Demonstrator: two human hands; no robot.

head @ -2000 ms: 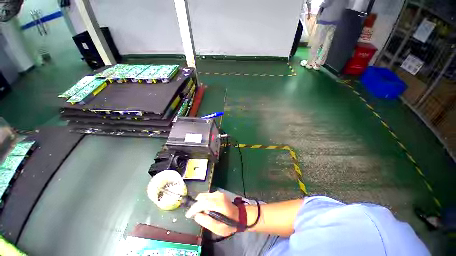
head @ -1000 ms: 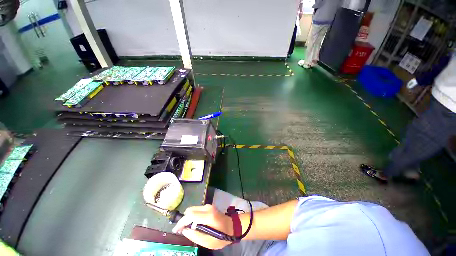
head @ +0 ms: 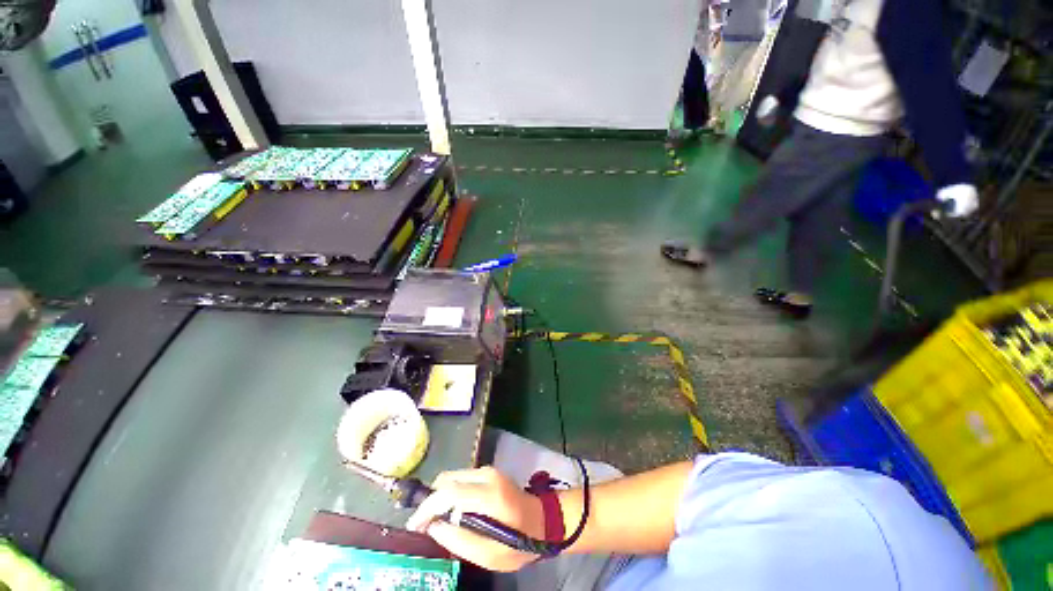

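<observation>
My right hand [head: 476,516] holds the black soldering iron [head: 491,530] like a pen. The iron's metal tip points left, beside the front of the off-white round cup [head: 386,434], outside its open top. Dark bits lie inside the cup. A green circuit board [head: 364,570] lies on the dark-red pad [head: 375,536] at the bottom edge, cut off by the frame. My left hand is not in view.
A yellow sponge [head: 449,388], a black stand [head: 385,371] and the soldering station [head: 440,312] sit behind the cup. Stacked black trays [head: 312,225] carry boards. At right, a person [head: 831,127] walks with a cart bearing yellow crates [head: 964,427].
The iron's tip has left the inside of the cup and my right hand has moved slightly left and down. The person has entered from the right, and the yellow crates have come into view.
</observation>
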